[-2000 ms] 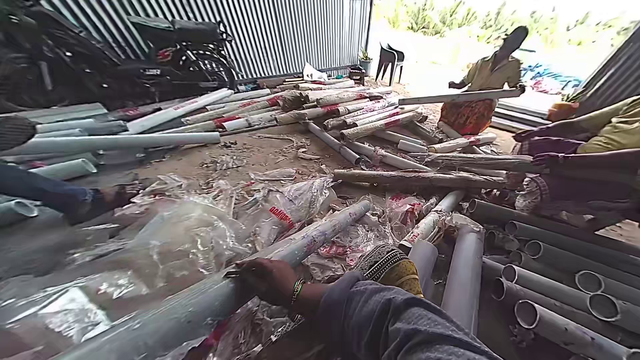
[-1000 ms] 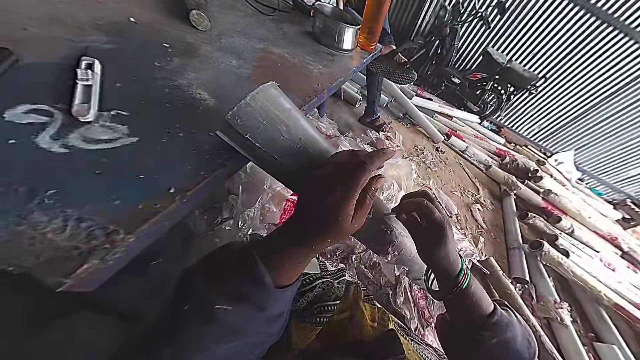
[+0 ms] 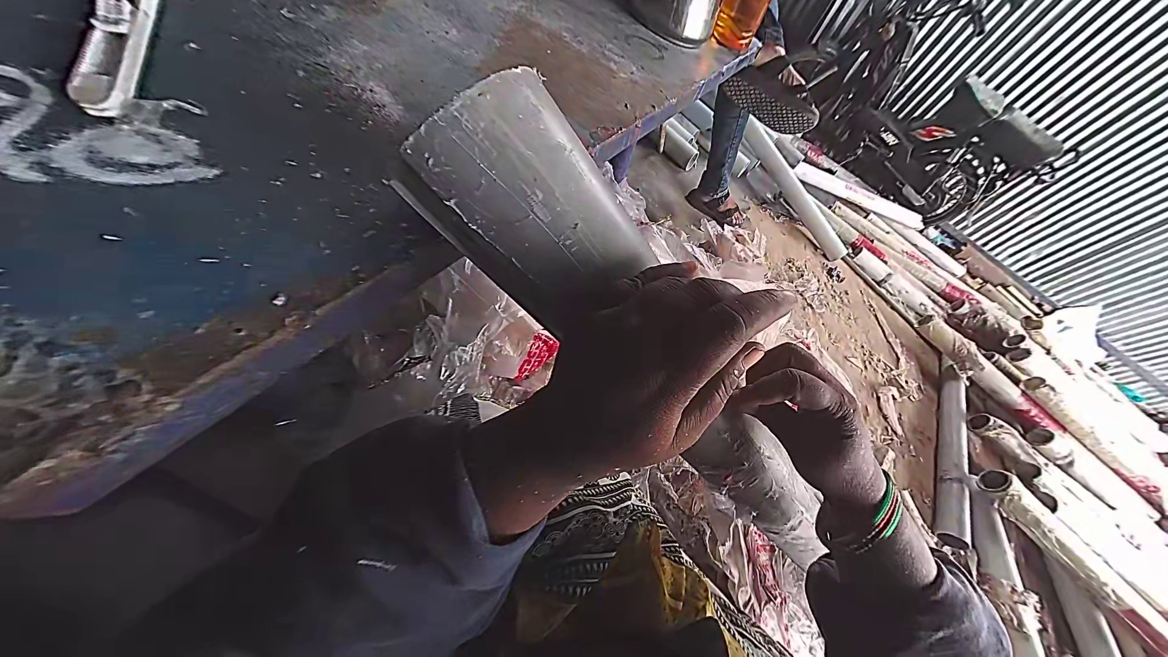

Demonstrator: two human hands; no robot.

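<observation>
A thick grey plastic pipe (image 3: 538, 182) slants across the middle of the head view, its upper end over a worn blue tabletop (image 3: 301, 201). Across the pipe lies my left hand (image 3: 648, 365), its fingers stretched to the right; whether they grip it is hidden. My right hand (image 3: 808, 406), with green and red bangles at the wrist, has bent fingers that meet the left fingertips just right of the pipe. Anything small between them cannot be made out. Below the hands, crumpled clear film (image 3: 757, 484) surrounds the pipe's lower part. A thin straight edge shows beside the pipe's upper left side.
On the tabletop are a metal tool (image 3: 114, 55), a steel pot (image 3: 675, 18) and an orange container (image 3: 739, 20). A person's leg in jeans (image 3: 725, 151) is beyond the table. Many pipes (image 3: 954, 456) lie on the floor at right, near a motorcycle (image 3: 949, 137) and corrugated metal wall.
The view has swung strongly from the pipe-covered floor to the table. Two seconds ago my right hand lay on a grey pipe; now both hands meet over the pipe.
</observation>
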